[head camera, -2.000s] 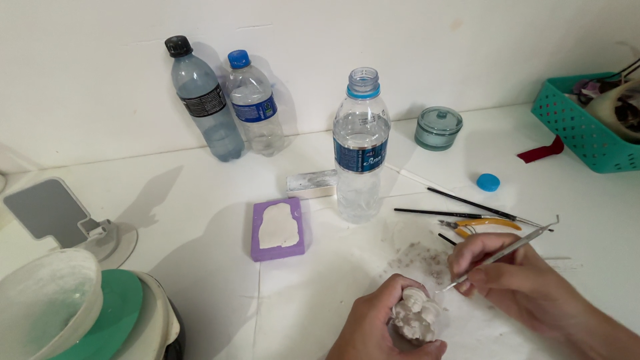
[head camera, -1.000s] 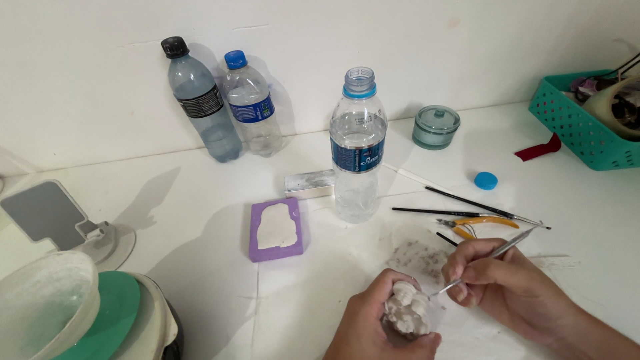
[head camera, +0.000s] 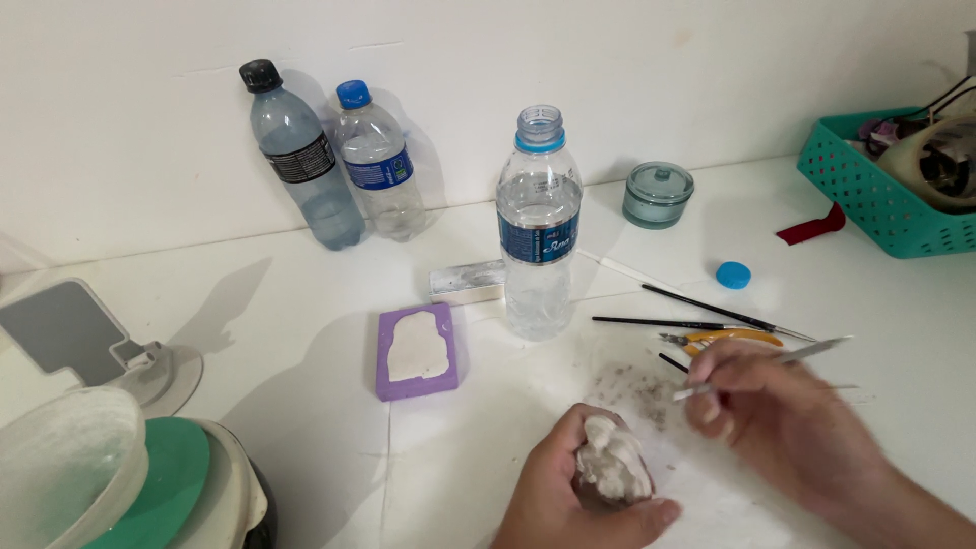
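Note:
A small white plaster-like figure (head camera: 612, 462) is held in my left hand (head camera: 560, 488), fingers and thumb around its sides, at the bottom of the view. Up and to the right, my right hand (head camera: 770, 412) grips a slim metal carving tool (head camera: 808, 351); its flat near end points left and stands apart from the figure. Greyish crumbs (head camera: 637, 389) lie on the white table between and behind the hands. Left of them sits a purple silicone mold (head camera: 418, 387) filled with white material. An uncapped clear water bottle (head camera: 537, 297) stands upright behind the hands.
Paintbrushes (head camera: 709, 305) and orange-handled pliers (head camera: 736, 336) lie behind my right hand, near a blue cap (head camera: 733, 274). Two capped bottles (head camera: 309, 198) lean on the wall. A lidded glass jar (head camera: 658, 197), teal basket (head camera: 862, 206), grey stand (head camera: 65, 328) and pale bowl (head camera: 69, 465) surround the workspace.
My right hand has drawn the tool away from the figure, to the right and up; the tool's end was close to the figure before. My left hand still holds the figure.

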